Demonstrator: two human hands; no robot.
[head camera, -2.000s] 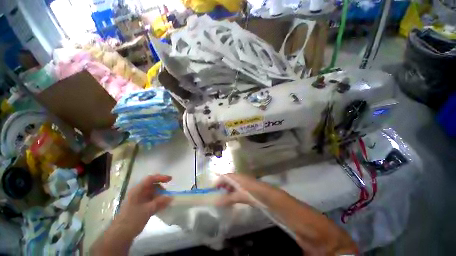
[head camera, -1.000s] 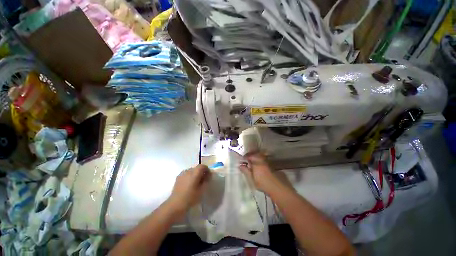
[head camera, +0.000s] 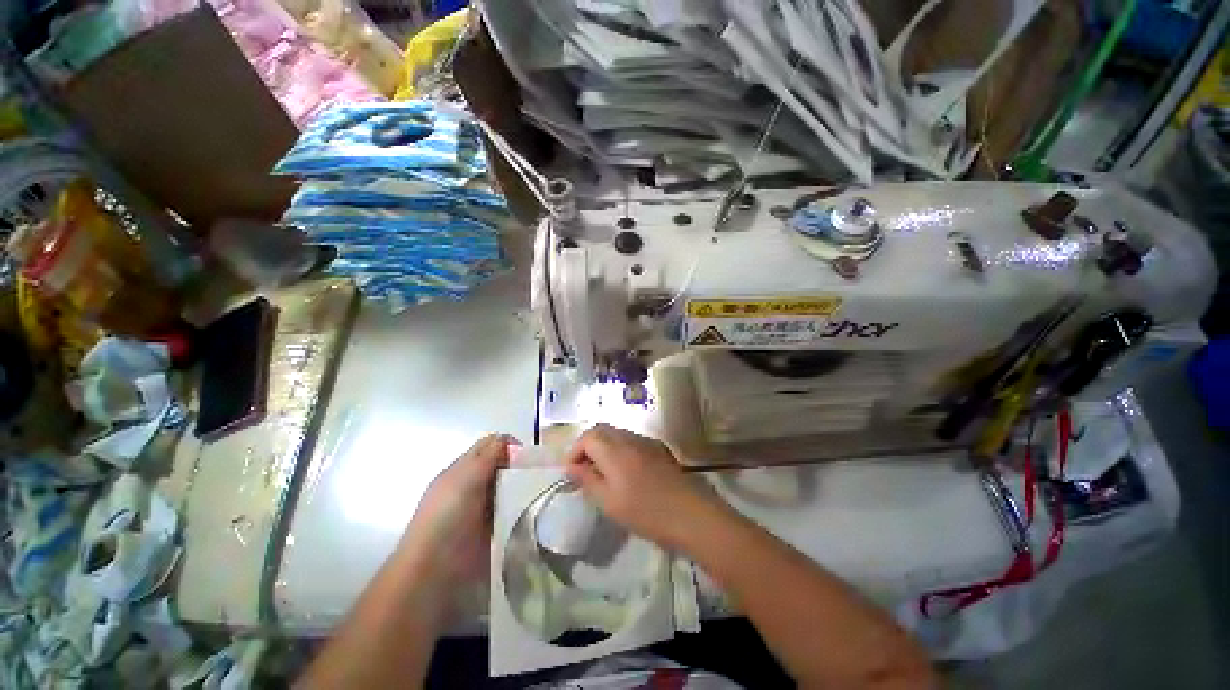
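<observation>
A white panel (head camera: 509, 631) with a large round cutout hangs at the front edge of the machine table, below the needle area. My left hand (head camera: 468, 488) holds its top left corner. My right hand (head camera: 623, 475) pinches its top edge, fingers bent over it. A small pinkish-white strip of cloth shows between the hands. Other white cloth shows through the cutout. The sewing machine (head camera: 809, 290) stands just behind, its lit presser foot area (head camera: 607, 391) above the hands. The needle itself cannot be made out.
A stack of blue-and-white striped panels (head camera: 391, 223) stands behind left. A heap of white cut pieces (head camera: 675, 81) lies behind the machine. A dark phone (head camera: 236, 368) lies on the plastic-covered ledge (head camera: 290, 445). Loose pale pieces (head camera: 115, 539) are at far left. A red cord (head camera: 998, 580) hangs right.
The white panel now lies flatter with its round cutout facing up. My right hand has moved left and down from beside the presser foot, and my left hand has moved left.
</observation>
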